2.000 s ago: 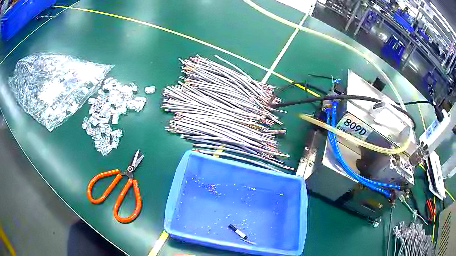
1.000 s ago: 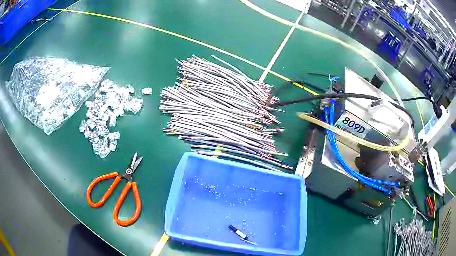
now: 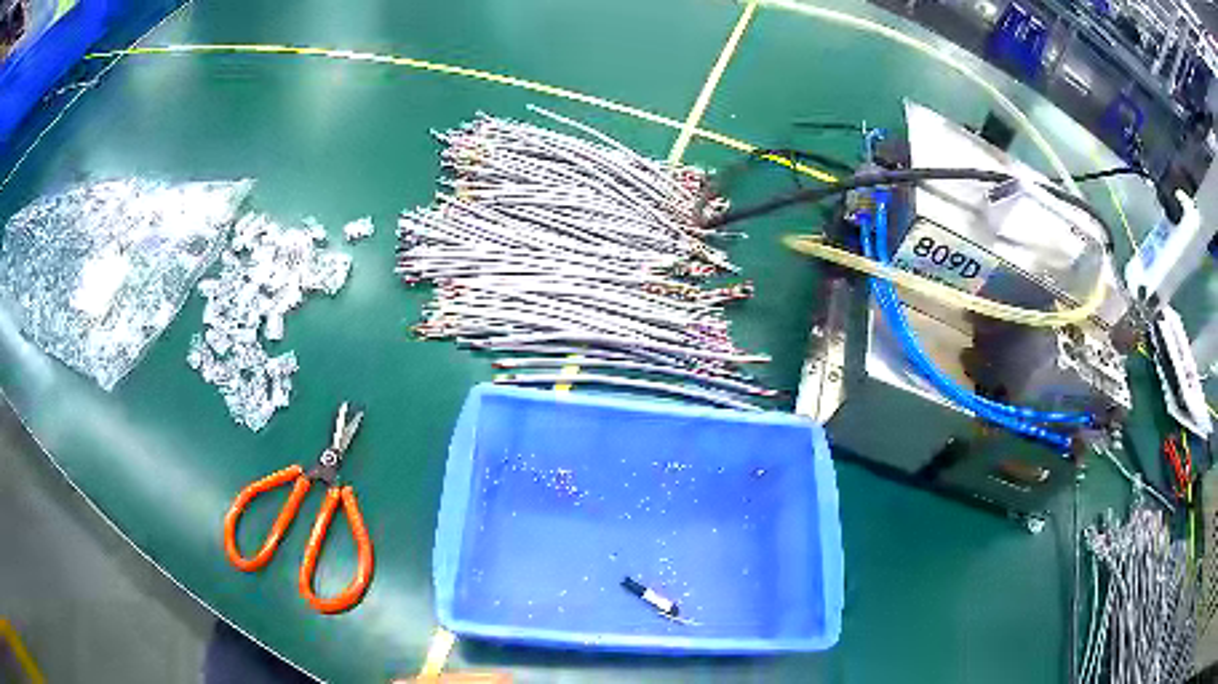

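A blue tray [image 3: 639, 521] lies in front of me, with tiny clippings and a small black-and-white piece [image 3: 652, 597] inside. A pile of grey cut cables [image 3: 574, 254] lies behind it. Loose clear plugs [image 3: 267, 301] lie at left, beside a clear bag of plugs [image 3: 114, 267]. Orange-handled scissors [image 3: 314, 501] lie left of the tray, blades partly apart. A skin-coloured sliver at the bottom edge looks like my left hand [image 3: 461, 679], almost wholly cut off; its fingers and any hold are hidden. My right hand is out of the picture.
The crimping machine [image 3: 948, 314], marked 809D, stands right of the tray, with blue air tubes [image 3: 908, 348] in front. A pale yellow hose and black leads cross it. A grey cable pile [image 3: 1142, 595] lies at far right. A blue bin [image 3: 54, 60] shows at top left.
The camera view has tilted and shifted slightly. More of the skin-coloured sliver shows at the bottom edge than before. The things on the bench have not visibly moved.
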